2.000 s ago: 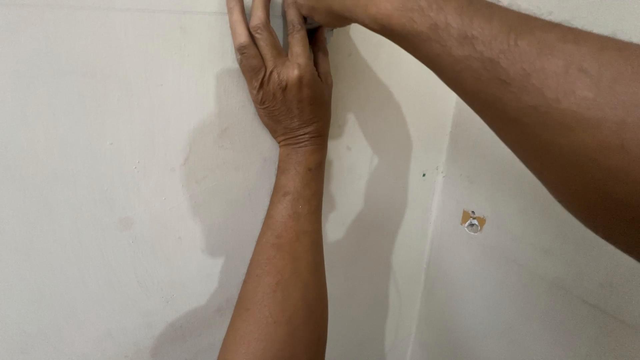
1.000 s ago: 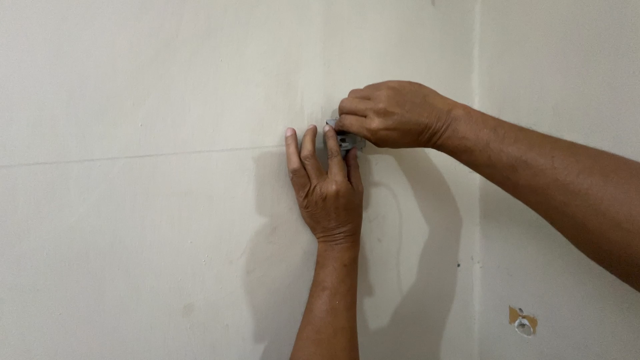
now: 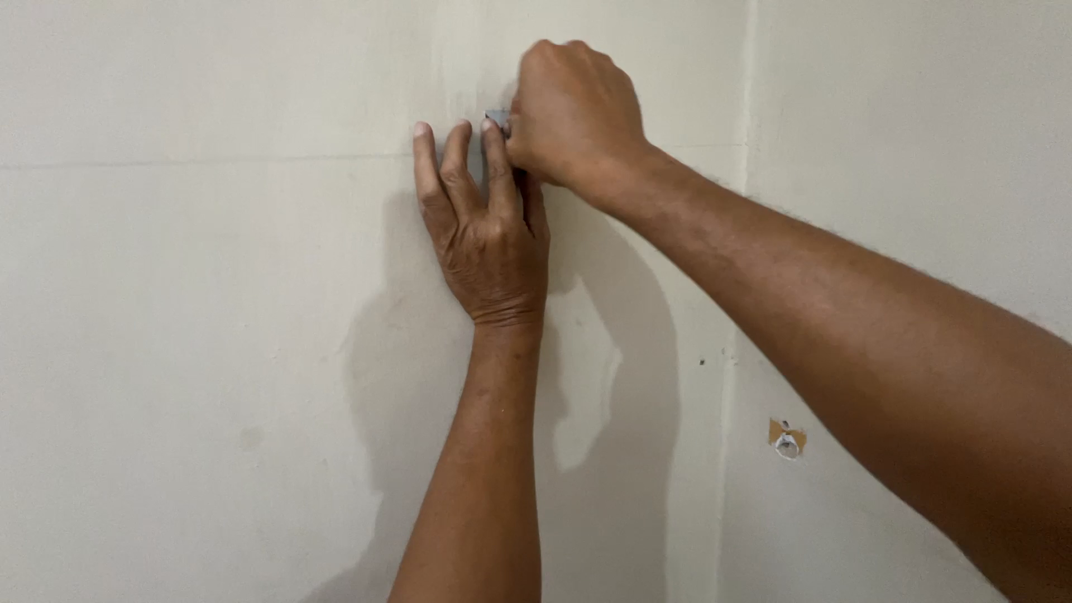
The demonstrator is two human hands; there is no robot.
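A small grey object point(image 3: 497, 116), perhaps a metal bracket, shows against the painted wall point(image 3: 209, 293) at the upper middle. Most of it is hidden by both hands. My left hand point(image 3: 494, 226) lies on the wall from below with its fingers spread upward, one fingertip on the grey object; the thumb side is covered. From the right, my right hand point(image 3: 578, 113) is closed at the object's right side, its fingertips turned away from view, so what it grips cannot be told. A thin pencil-like line point(image 3: 293, 158) runs across the wall at the height of my left fingers.
The wall corner point(image 3: 748, 109) stands right of the hands. On the side wall is a small brown patch with a pale-rimmed hole point(image 3: 787, 442), near my right forearm. A small dark mark point(image 3: 702, 363) sits left of the corner. Shadows of the arms fall below.
My right hand has turned, its knuckles now higher and its back toward the view; more of the grey object was visible one second ago. My left hand stays at the object. The view has shifted.
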